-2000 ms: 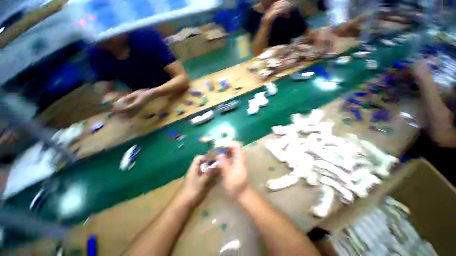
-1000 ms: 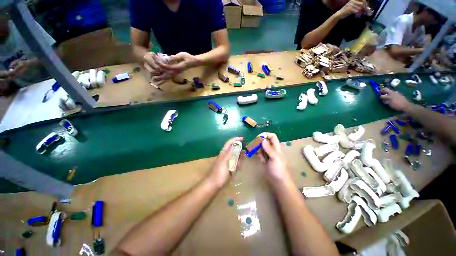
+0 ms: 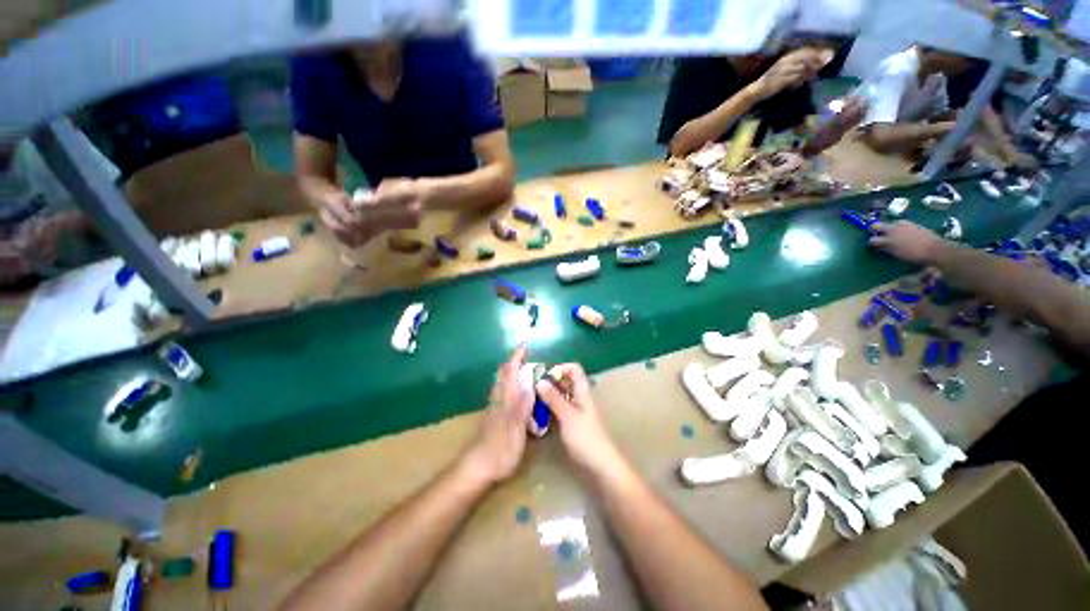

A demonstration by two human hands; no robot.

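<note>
My left hand (image 3: 507, 420) holds a white housing half (image 3: 536, 375), mostly covered by the fingers, near the belt's front edge. My right hand (image 3: 576, 418) presses on a blue battery cell (image 3: 542, 414) that lies against the housing between both hands. The hands are close together. Whether the cell sits fully inside the housing is hidden by the fingers. No circuit board can be made out between the hands.
Empty white housings (image 3: 825, 436) are piled at right, beside an open cardboard box (image 3: 1016, 525). The green belt (image 3: 323, 382) carries part-filled housings and batteries. A clear shiny film (image 3: 567, 556) lies before me. Blue cells (image 3: 221, 559) lie at lower left. Another person's arm (image 3: 992, 272) reaches over the belt at right.
The hands have come together, bringing the battery cell against the housing. The view has shifted slightly. The person's arm at right still reaches over the belt.
</note>
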